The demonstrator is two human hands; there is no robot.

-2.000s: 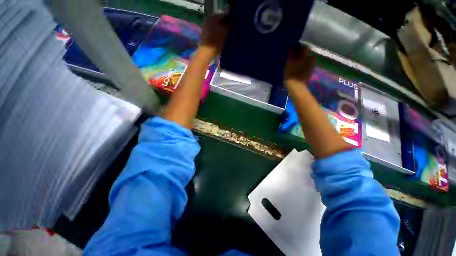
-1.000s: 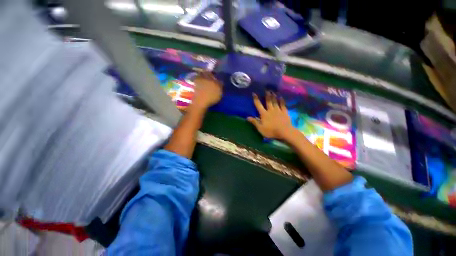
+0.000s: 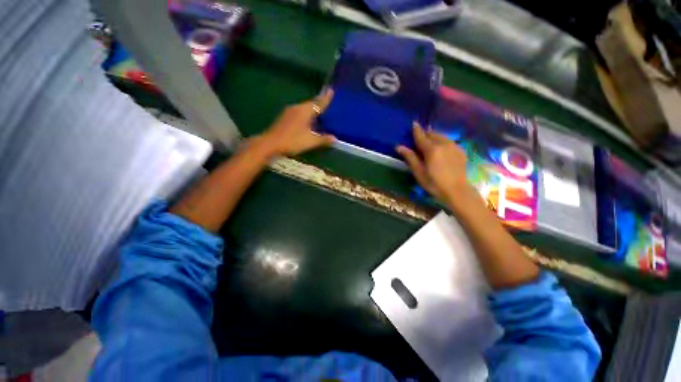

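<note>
A navy logo panel (image 3: 381, 84) with a white circled logo lies flat over a shallow box on the green conveyor; a thin pale box edge (image 3: 367, 153) shows along its near side. My left hand (image 3: 297, 128) holds the left near corner, fingertips at the edge. My right hand (image 3: 442, 160) holds the right near corner, with its thumb and forefinger at the panel's edge. The inside of the box is hidden under the panel.
A swirl carton (image 3: 489, 157) and open grey tray (image 3: 565, 185) adjoin at right. Another carton (image 3: 207, 41) is upper left, behind a grey post (image 3: 166, 67). A white insert sheet (image 3: 437, 298) lies on the bench; an insert stack (image 3: 82, 164) leans left.
The raised navy panel came down onto the box. My hands moved from its top to its near corners. The left-hand carton is now farther off, with green belt between.
</note>
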